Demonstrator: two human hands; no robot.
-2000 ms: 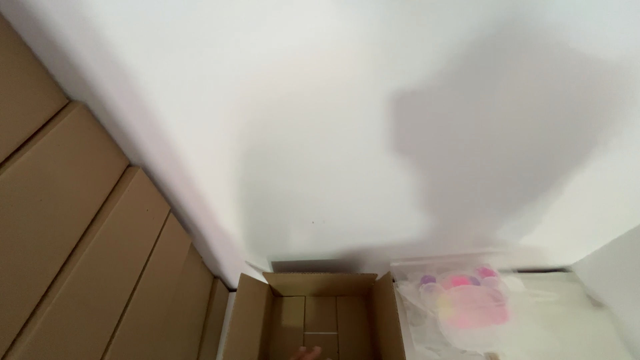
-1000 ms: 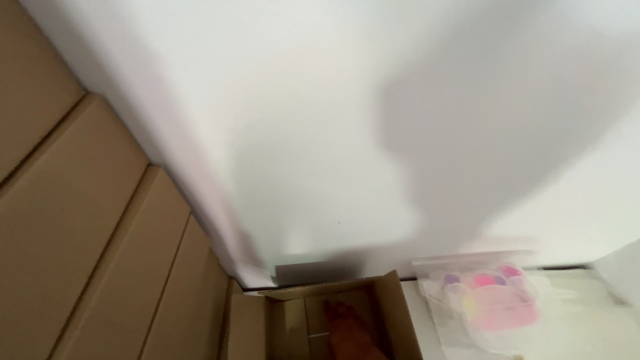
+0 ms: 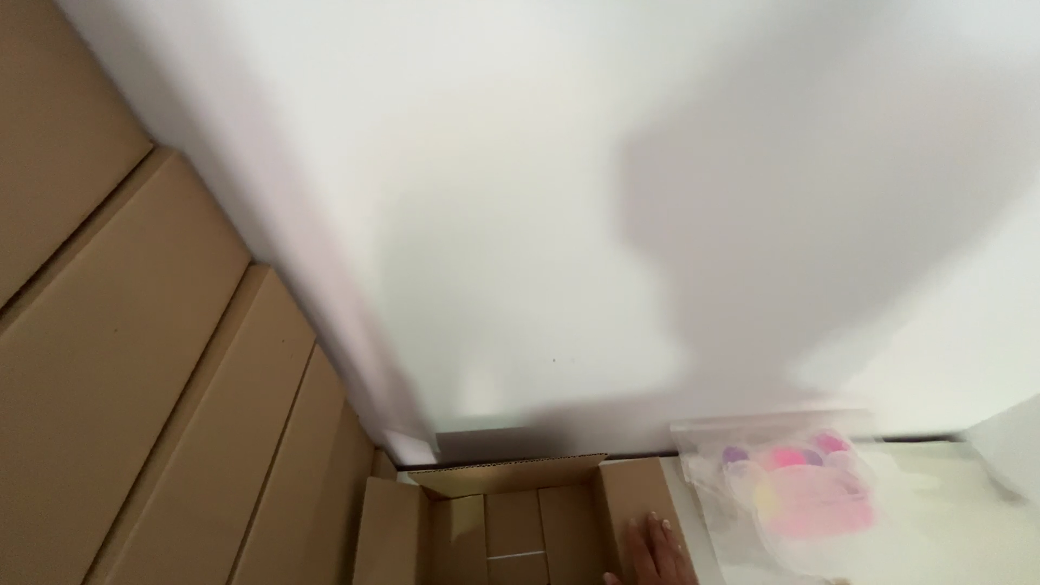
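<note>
An open-topped cardboard box (image 3: 516, 479) stands at the bottom of the head view, its flaps spread. Its inside shows several cardboard panels with seams and a thin pale line across the middle. One hand, seemingly my right hand (image 3: 656, 552), rests with spread fingers on the box's right flap and holds nothing. The wrist is cut off by the lower edge of the view. My left hand is out of view. Right of the box lies a clear plastic bag (image 3: 812, 496) with pink, purple and yellow rounded shapes in it.
Several stacked cardboard boxes (image 3: 146, 349) rise along the left side. A white wall (image 3: 504, 244) with a large shadow stands behind the open box. The bag lies on a pale surface (image 3: 959, 520) at the lower right.
The hand, inside the box one second ago, is now on its right flap. That flap now lies folded outward.
</note>
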